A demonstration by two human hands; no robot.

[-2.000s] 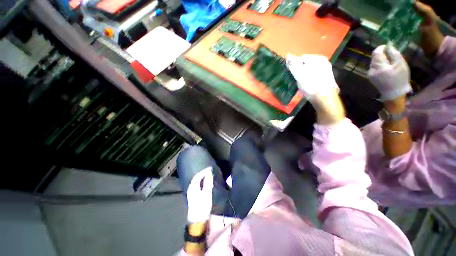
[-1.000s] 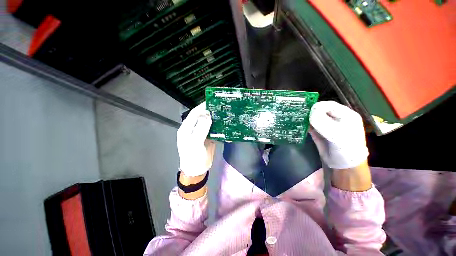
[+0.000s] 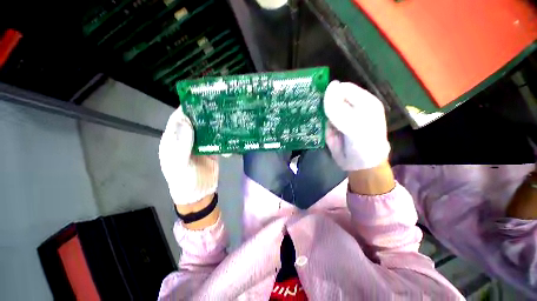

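Observation:
A green circuit board (image 3: 254, 113) is held in the air above my lap, its flat face with white print turned to me and its long edges roughly level. My left hand (image 3: 186, 159), in a white glove with a black band at the wrist, grips the board's left short edge. My right hand (image 3: 357, 124), also in a white glove, grips its right short edge. The fingers behind the board are hidden.
A board rack (image 3: 246, 41) with green board edges stands at upper left. An orange-red mat (image 3: 436, 47) lies on the green-topped table (image 3: 377, 53) at upper right. A black bin (image 3: 132, 250) is at lower left. Another person's sleeve (image 3: 471, 194) is at right.
Two seconds ago my right hand held a board over the mat and my left hand was empty. Now both hands hold the board. Since one second ago it has shifted up and left in view.

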